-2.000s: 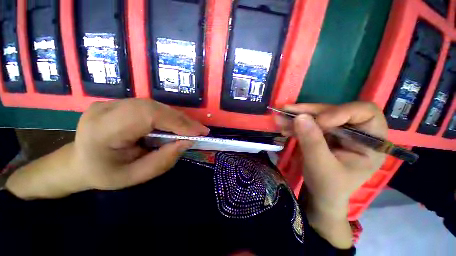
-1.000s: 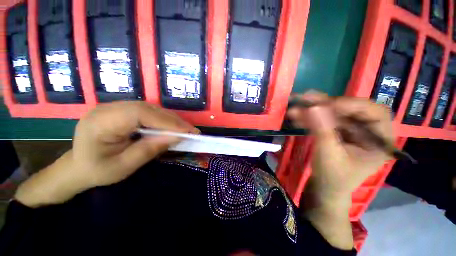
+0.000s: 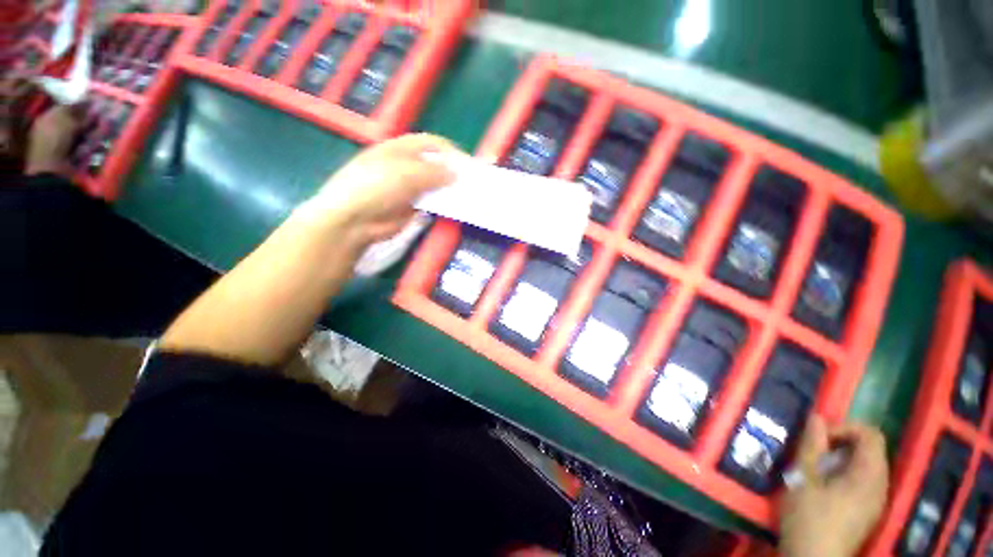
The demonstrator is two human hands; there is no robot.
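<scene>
My left hand [image 3: 387, 190] holds a white sheet [image 3: 517, 207] with no visible print over the left part of the red-orange tray [image 3: 681, 267]. Another pale sheet edge [image 3: 390, 248] shows under the palm. The tray has two rows of slots with black phone bodies [image 3: 760, 231]; the near row's ends show bright, glaring board areas [image 3: 677, 394]. My right hand [image 3: 836, 490] is curled at the tray's near right corner. A short, blurred silvery piece [image 3: 819, 466], apparently the tweezers, shows at its fingers; the tips cannot be made out.
Neighbouring trays with phones stand at the upper left [image 3: 316, 54] and right edge [image 3: 945, 479]. Another person's hand [image 3: 52, 136] and dark sleeve are at the far left, near white paper [image 3: 71, 71]. A pale strip crosses the green bench [image 3: 261, 163] behind the tray; grey and yellow equipment [image 3: 926, 152] is upper right.
The view has swung and now shows the whole tray. My left hand has moved with the sheet from the tray's front to above its left side. My right hand is now at the tray's right corner.
</scene>
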